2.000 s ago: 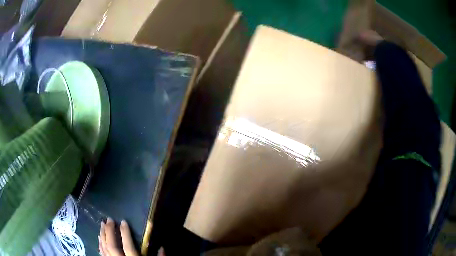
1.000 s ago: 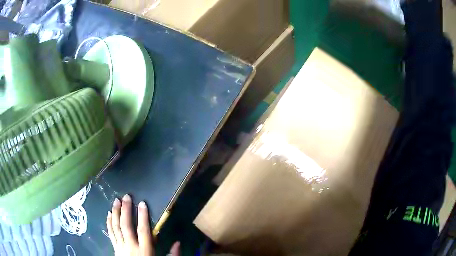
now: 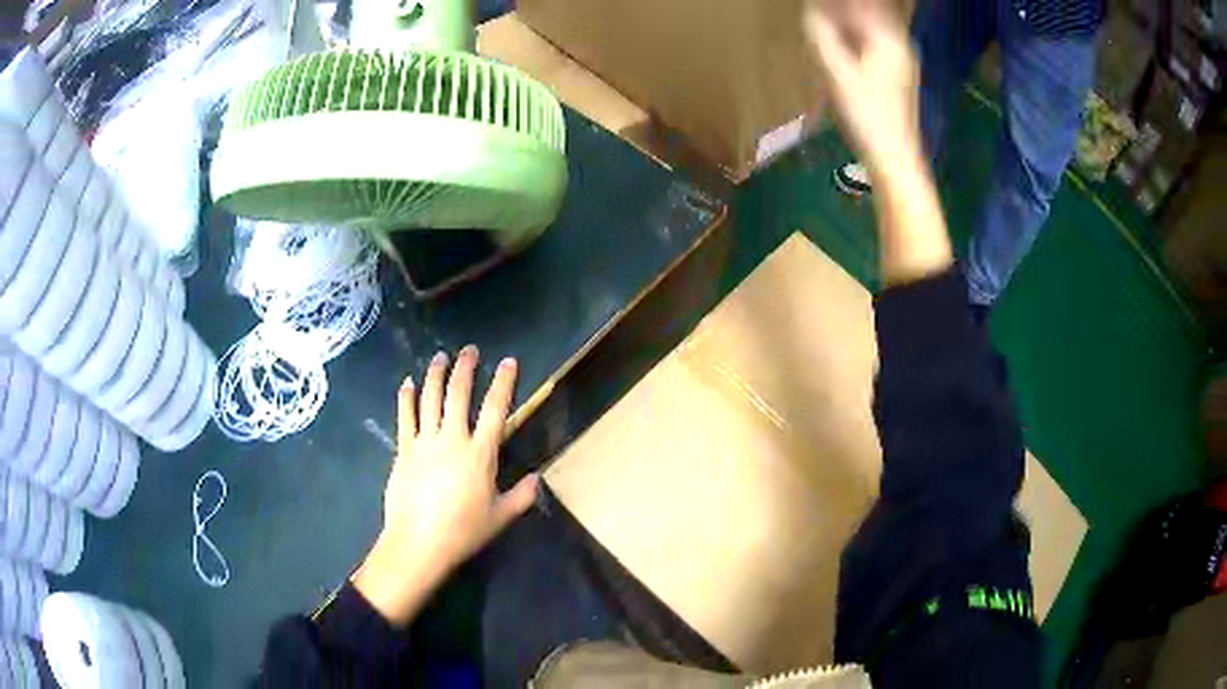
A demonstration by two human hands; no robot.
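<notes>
My left hand (image 3: 451, 471) lies flat on the dark bench top near its right edge, fingers spread, holding nothing. My right hand (image 3: 861, 54) is raised at the top of the view above the carton area, blurred and partly cut off by the edge; whether it holds anything cannot be seen. A large brown cardboard carton (image 3: 727, 417) stands beside the bench, under my right arm. A tangled pile of whitish rings (image 3: 303, 316) lies on the bench by the fan. One loose ring (image 3: 209, 528), twisted into a figure eight, lies nearer me.
A green desk fan (image 3: 390, 148) stands at the bench's end. Stacks of white housings (image 3: 94, 269) line the left, with a short stack (image 3: 108, 646) nearer me. Clear plastic film (image 3: 148, 67) lies behind. Another carton (image 3: 673, 67) is beyond the bench. A person's jeans-clad legs (image 3: 1023, 148) show at upper right.
The view has shifted, bringing the housing stacks, ring pile and another person's legs into sight. My right hand now shows, raised at the top. My left hand stays on the bench.
</notes>
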